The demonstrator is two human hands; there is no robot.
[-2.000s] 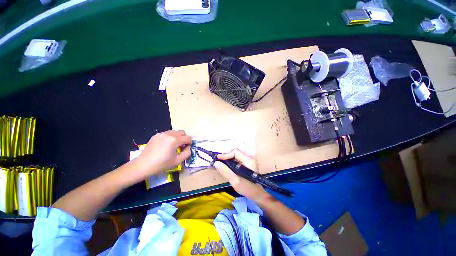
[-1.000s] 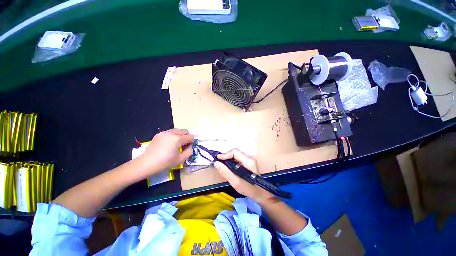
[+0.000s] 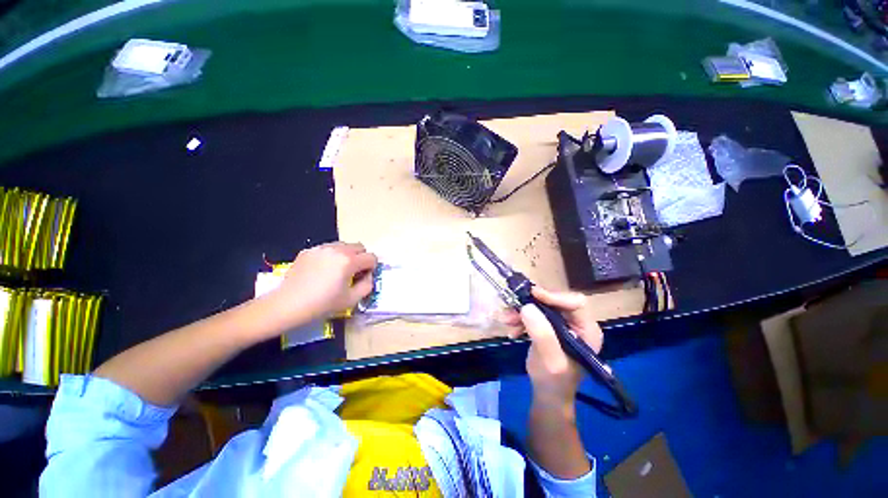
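Note:
A white plastic housing (image 3: 424, 290) lies flat on the cardboard mat (image 3: 404, 219), with clear plastic under its front edge. A small greenish-blue circuit board (image 3: 371, 292) shows at its left end. My left hand (image 3: 331, 282) has its fingers pinched at that end; what the fingertips hold is hidden. Yellow-edged battery cells (image 3: 310, 331) lie under and beside the left hand. My right hand (image 3: 555, 331) holds a black soldering iron (image 3: 545, 309), its tip raised to the right of the housing and clear of it.
Behind stand a black fan (image 3: 462, 161) and a black solder feeder (image 3: 604, 229) with a wire reel (image 3: 638, 145). Battery stacks (image 3: 49, 336) stand at far left. Bagged housings (image 3: 153, 58) lie on the green belt (image 3: 292, 63). A white cable (image 3: 804, 204) is at right.
My right hand has moved right with the iron, away from the board and housing. My left hand stays about in place. The bagged housings on the belt have shifted right.

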